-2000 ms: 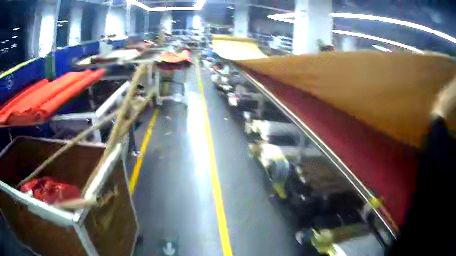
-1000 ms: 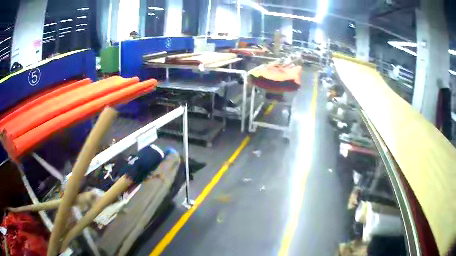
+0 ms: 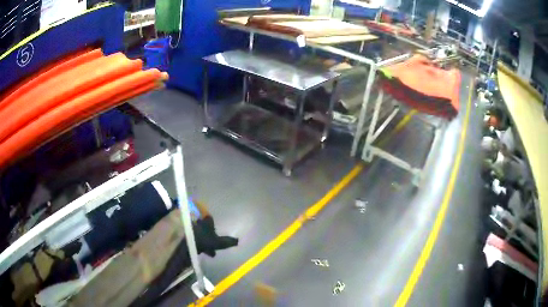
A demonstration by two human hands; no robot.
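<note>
No hand of mine is in the picture. Nearest in front of me, a white-framed rack (image 3: 90,201) stands at the lower left. Long orange-red fabric rolls (image 3: 72,99) lie across its upper level at the left edge. Below them, brownish-grey fabric (image 3: 129,264) and a dark blue bundle (image 3: 135,210) lie on the lower level. A black cloth piece (image 3: 219,238) sticks out past the rack's upright. What lies deeper in the rack is dark and blurred.
A steel trolley (image 3: 273,69) stands mid-view. An orange fabric stack (image 3: 420,84) lies on a white stand behind it. Yellow lines (image 3: 300,222) mark the grey floor, with scraps (image 3: 339,288). A long table with pale yellow cloth (image 3: 529,114) runs along the right. A blue bin (image 3: 157,54) stands by blue partitions.
The view has swung left and downward. The rack and trolley now show larger, and the yellow cloth table has shifted to the right edge. The dark sleeve seen earlier at right is gone.
</note>
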